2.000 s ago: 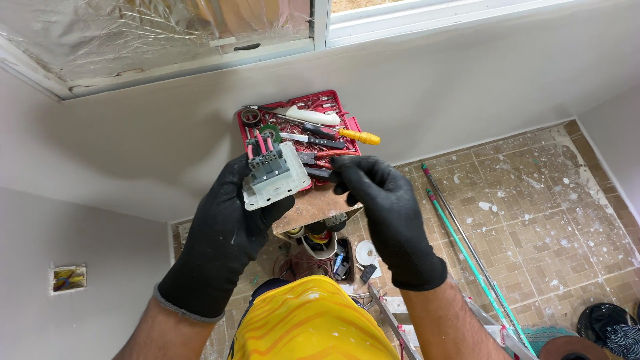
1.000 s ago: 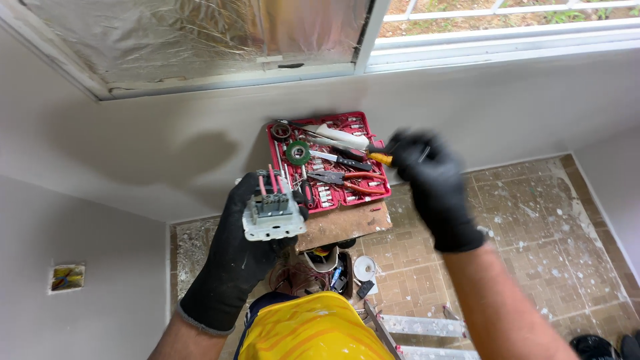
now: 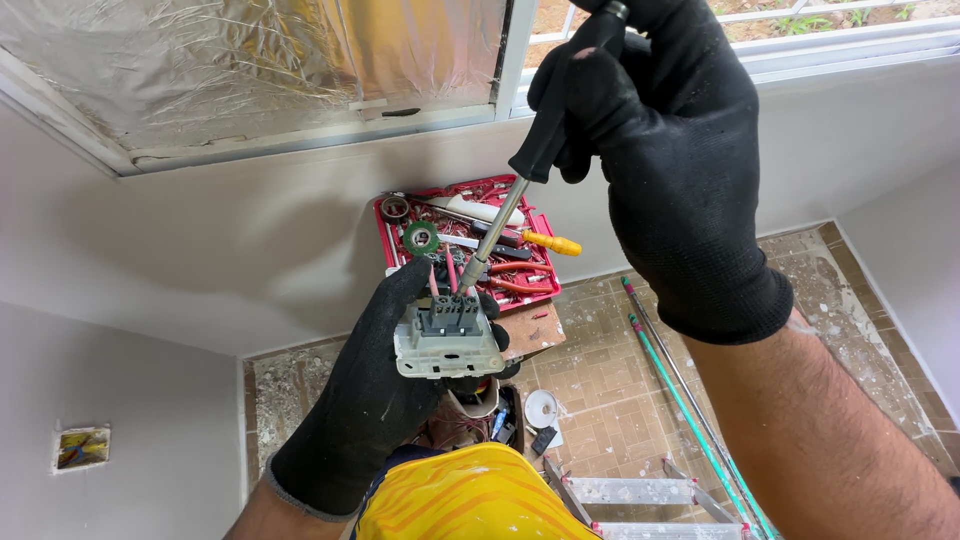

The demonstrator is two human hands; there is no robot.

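My left hand [image 3: 375, 375], in a black work glove, holds a white electrical switch or socket plate [image 3: 450, 352] with its back side up. Gray terminal modules [image 3: 454, 313] sit on the plate, with short red or pink wires [image 3: 451, 271] standing up from them. In my right hand [image 3: 660, 142], also gloved in black, is a screwdriver [image 3: 541, 142] with a black handle, its metal shaft slanting down to the left. The shaft's tip is at the terminal screws; whether it is seated in one cannot be told.
Behind the plate lies an open red tool case [image 3: 556, 285] with pliers, tape rolls and a yellow-handled tool [image 3: 553, 244], on a wooden surface [image 3: 541, 337]. Below are a stepladder [image 3: 634, 491] and green poles [image 3: 686, 420]. A wall box [image 3: 81, 450] with wires is at left.
My right hand has come from the tool case area to above the plate, now with the black-handled screwdriver in it. The left hand still holds the plate.
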